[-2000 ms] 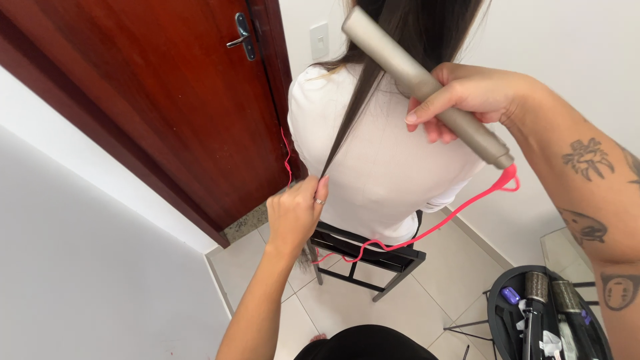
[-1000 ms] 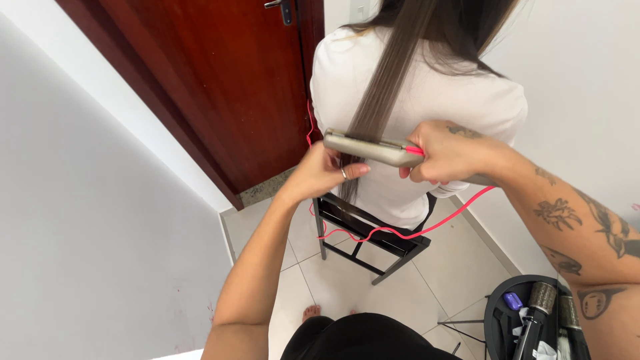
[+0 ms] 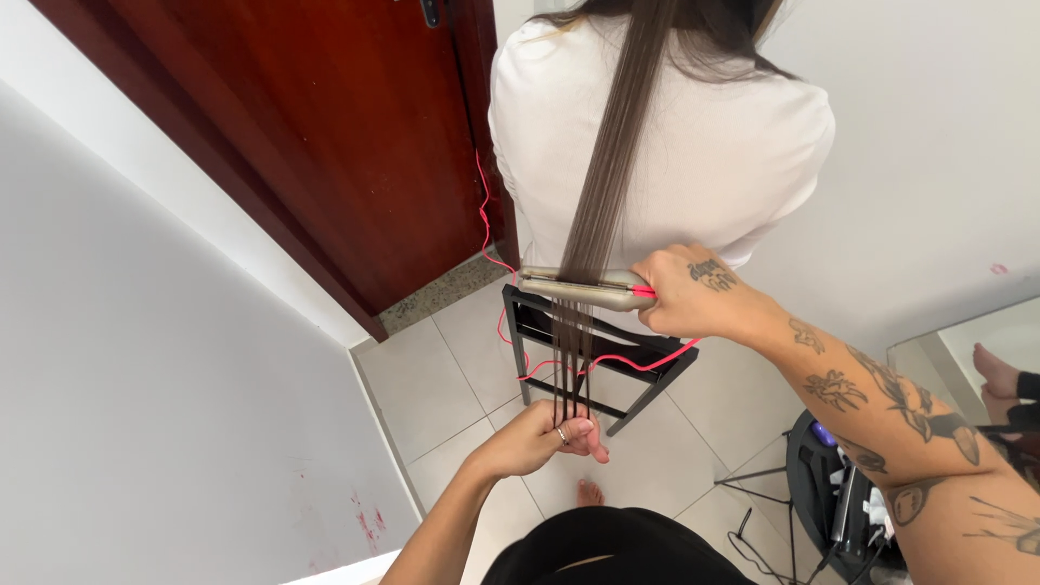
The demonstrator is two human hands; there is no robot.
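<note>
My right hand (image 3: 682,291) grips a beige flat iron (image 3: 581,288) with a pink cord. Its plates are closed across a long section of dark hair (image 3: 621,154), low behind the seated person's back. Below the iron the hair hangs in thin separate strands. My left hand (image 3: 566,435) holds the ends of these strands between thumb and fingers, a ring on one finger. The person, in a white top (image 3: 561,138), sits facing away on a black folding chair (image 3: 601,357); the face is not in view.
A dark red wooden door (image 3: 366,138) stands on the left beside a grey wall (image 3: 187,325). The pink cord (image 3: 486,215) runs along the door frame and past the chair. At lower right, a round black tray (image 3: 800,487) on thin legs holds brushes and tools. A mirror (image 3: 967,357) leans beyond it.
The flat iron, first held raised near the upper hair, has come down and closed on the section, then slid towards the ends. My left hand has moved below it. The view has shifted somewhat.
</note>
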